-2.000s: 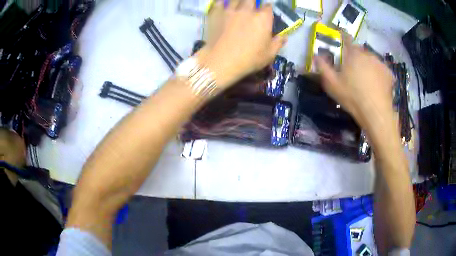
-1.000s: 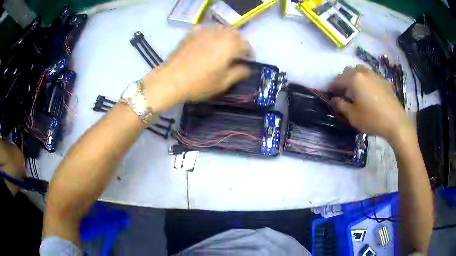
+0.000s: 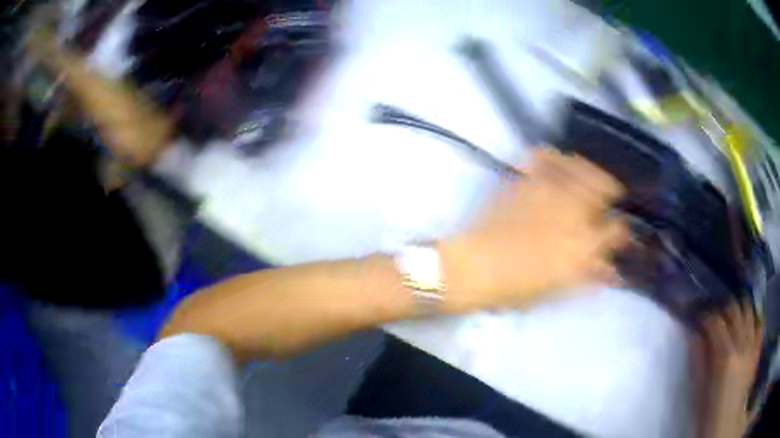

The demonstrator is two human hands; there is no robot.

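The view is turned and strongly blurred. Black housings [image 3: 633, 145] lie on the white bench at the right. My left hand [image 3: 547, 231], with a band at the wrist, is at the near left side of the housings, its fingertips over their dark edge. Whether it grips anything is too blurred to tell. My right hand [image 3: 731, 342] is small and blurred near the right edge, close to the near end of the housings; its grip is unclear. Dark charging cables [image 3: 436, 128] stick out beyond my left hand.
A dark pile of shell assemblies [image 3: 214, 60] lies at the upper left. Another person's forearm [image 3: 120, 111] reaches in at the far left. Yellow-edged cells [image 3: 737, 162] lie at the upper right. The bench's near edge runs diagonally below my left forearm.
The camera view has swung left, so the housings and cells now appear further right. My left hand has moved to the near left side of the housings. My right hand is now near the right edge.
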